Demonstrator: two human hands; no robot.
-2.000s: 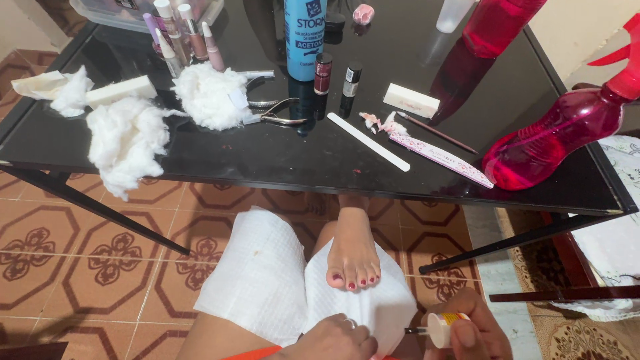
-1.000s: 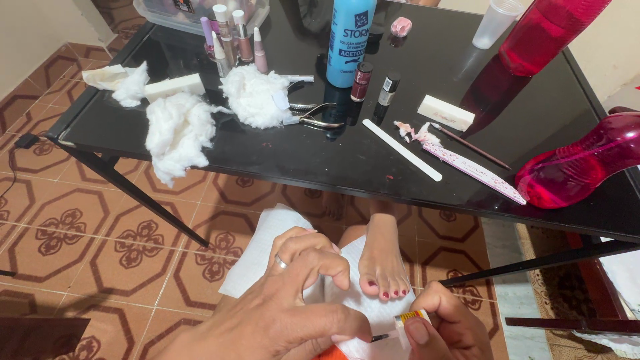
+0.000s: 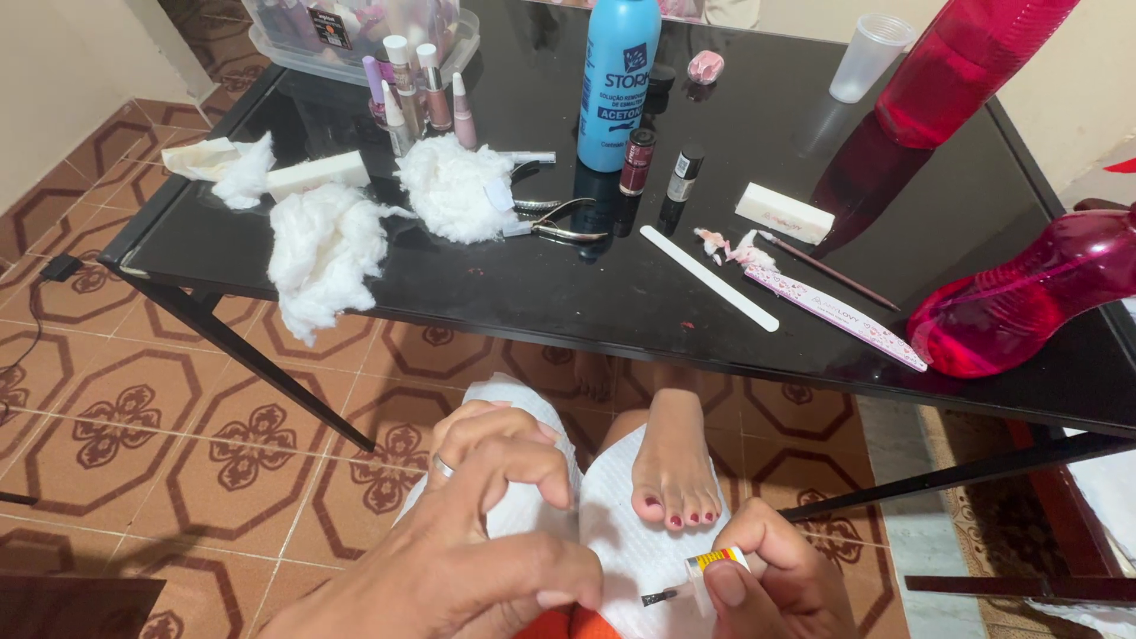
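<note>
My right hand (image 3: 781,577) grips a small white bottle cap (image 3: 717,561) with a yellow and red label; from it a short brush (image 3: 658,598) with a dark tip points left. My left hand (image 3: 479,532), wearing a ring, is raised with fingers curled and apart, holding nothing that shows. Between and beyond the hands, another person's bare foot (image 3: 676,461) with dark red toenails rests on a white towel (image 3: 621,497) over my lap. What lies beneath my left palm is hidden.
A black table (image 3: 497,293) ahead holds a blue acetone bottle (image 3: 617,89), cotton (image 3: 324,248), cuticle nippers (image 3: 568,222), nail polish bottles (image 3: 637,162), a white nail file (image 3: 710,280) and a pink spray bottle (image 3: 1021,293) near the right edge.
My left hand has risen from low beside the brush and its fingers have spread. My right hand still holds the cap and brush. The view has shifted somewhat.
</note>
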